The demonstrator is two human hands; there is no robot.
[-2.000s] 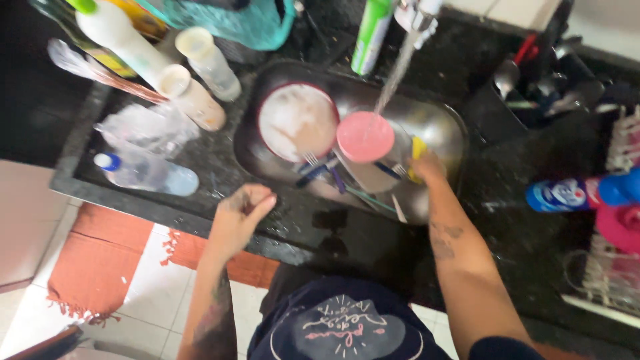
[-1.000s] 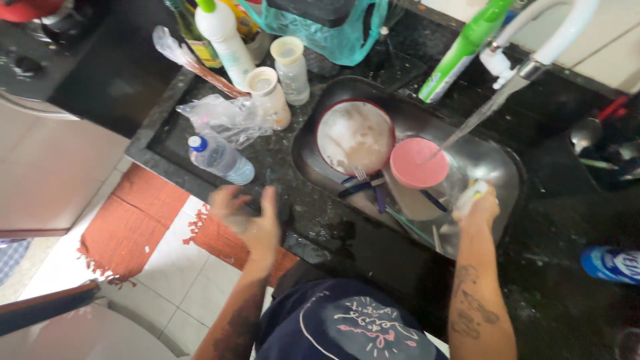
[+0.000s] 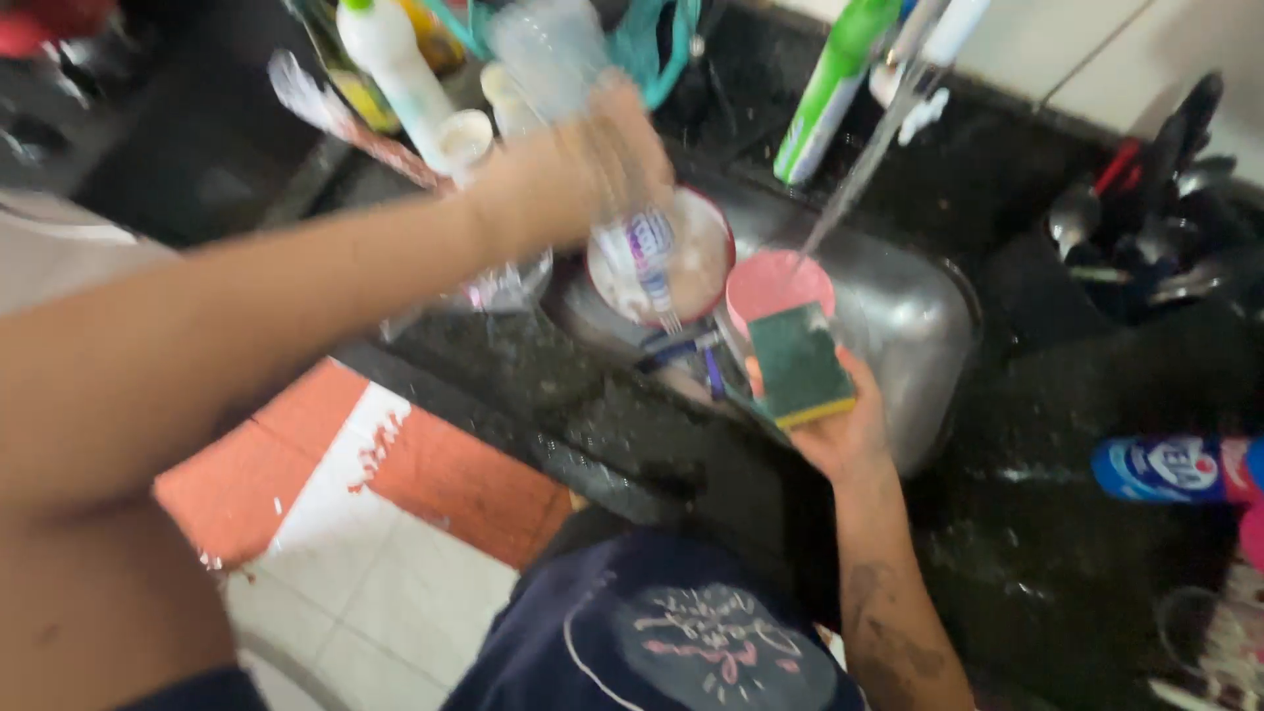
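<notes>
My left hand (image 3: 627, 148), blurred, is closed around a clear plastic bottle (image 3: 553, 59) above the left part of the sink. A printed label shows below that hand; whether it is on the same bottle I cannot tell. My right hand (image 3: 839, 425) holds a green and yellow sponge (image 3: 800, 363), green scouring side up, at the sink's near edge. Behind the sponge, water runs into a pink round container (image 3: 780, 286). A red-rimmed bowl (image 3: 706, 242) with suds sits to its left. Cutlery with blue handles (image 3: 713, 370) lies between them and the sink's near side.
A green and white bottle (image 3: 829, 94) stands behind the steel sink (image 3: 918, 316), near the running faucet. White bottle (image 3: 395, 74), cups and a plastic bag are at the left. A utensil holder (image 3: 1136, 267) and a blue bottle (image 3: 1165, 469) are at the right.
My left hand, with nothing in it earlier, has reached across and taken hold of a bottle. The blue-capped bottle no longer shows on the left counter. My right hand has raised the sponge, its green side now showing.
</notes>
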